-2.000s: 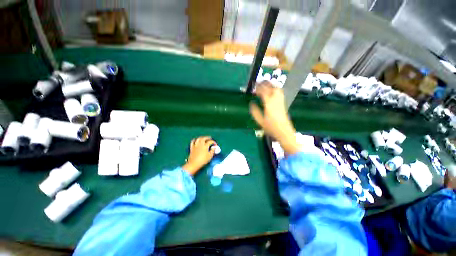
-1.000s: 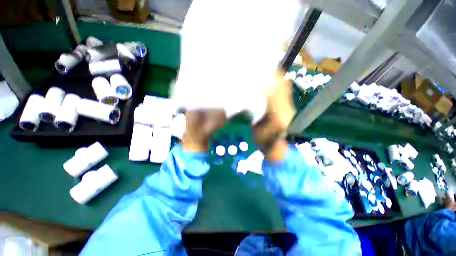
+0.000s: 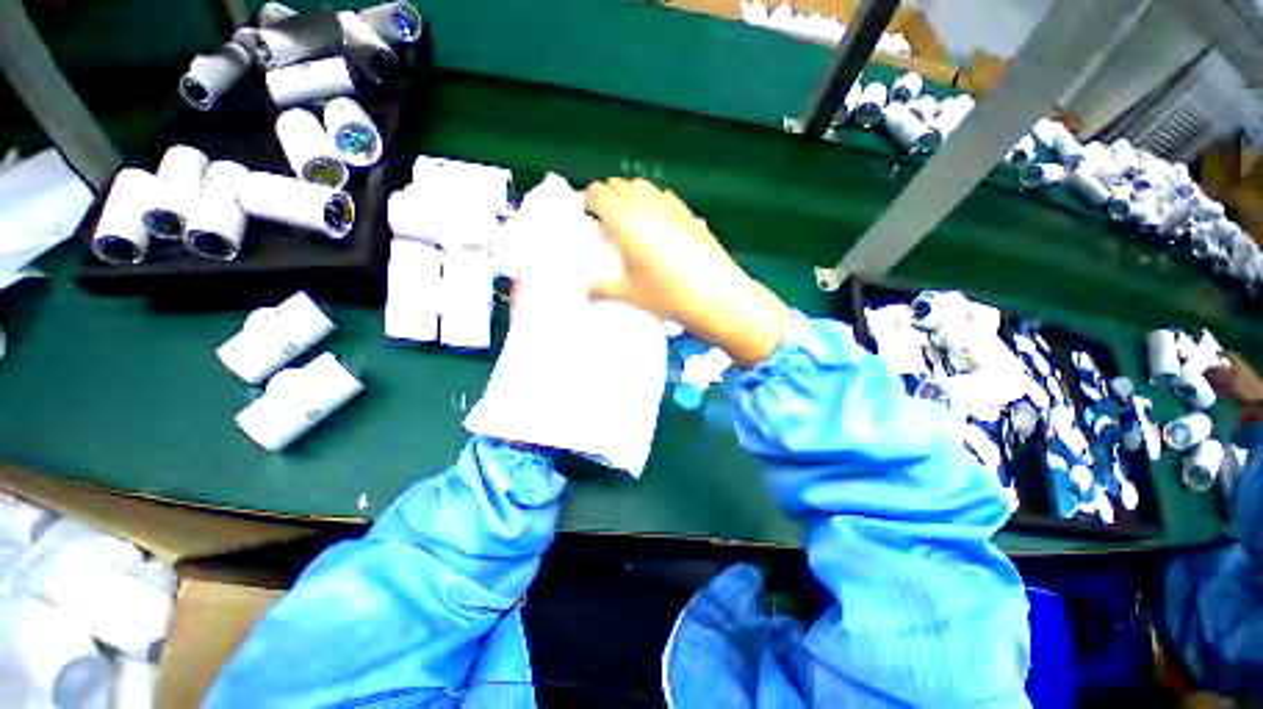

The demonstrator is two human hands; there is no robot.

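A soft white foam bag (image 3: 575, 367) is held over the bench, its wide end towards me. My right hand (image 3: 665, 256) grips its upper right part, with thumb and fingers closed on the white material. My left hand is almost wholly hidden behind the bag; only a sliver of skin (image 3: 515, 292) shows at its left edge, and my sleeve runs in under the bag. The bag rests over that hand, but its fingers cannot be seen. Whether a white cylinder is inside the bag cannot be told.
White cylinders (image 3: 287, 198) lie and stand in a black tray (image 3: 229, 284) at left. Wrapped white pieces (image 3: 441, 291) and two more (image 3: 298, 402) lie nearby. A divided tray (image 3: 1032, 478) holds discs at right. An open carton (image 3: 215, 630) is at lower left. Metal uprights (image 3: 956, 173) stand ahead; another person's sleeve (image 3: 1205, 603) shows.
The raised foam bag has come down to just above the bench. My right hand has moved onto its upper part, and my left hand has gone behind it. The view has tilted down.
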